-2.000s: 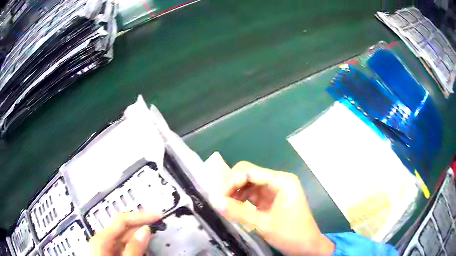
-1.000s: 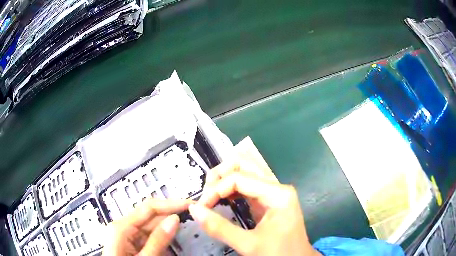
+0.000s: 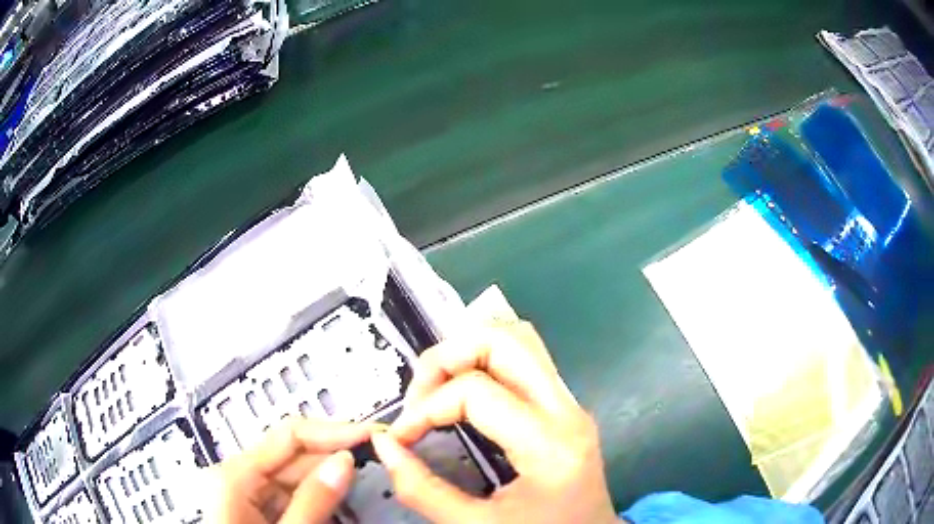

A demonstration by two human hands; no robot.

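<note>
A large black tray [image 3: 184, 401] with rectangular pockets lies at the lower left, each visible pocket with a silver-white slotted device frame [image 3: 307, 377]. A whitish interleaf [image 3: 271, 276] covers its upper part. My left hand [image 3: 297, 473] and my right hand [image 3: 492, 425] meet fingertip to fingertip over a greyer frame [image 3: 384, 504] at the tray's lower right. Whether a small piece is pinched between the fingertips cannot be made out. A pale-yellow adhesive sheet [image 3: 494, 305] shows beside the tray, partly behind my right hand.
Cream-yellow sheets [image 3: 768, 338] in a clear sleeve lie at the right on the green surface [image 3: 574, 276], with crumpled blue film [image 3: 855, 174] above them. Stacked trays [image 3: 143, 97] stand at the upper left. More trays show at the upper right [image 3: 886, 72] and lower right [image 3: 901, 461] edges.
My right hand has moved left from beside the tray's edge to meet my left fingertips over the tray. Since one second ago the hands have hardly moved; the view has shifted slightly.
</note>
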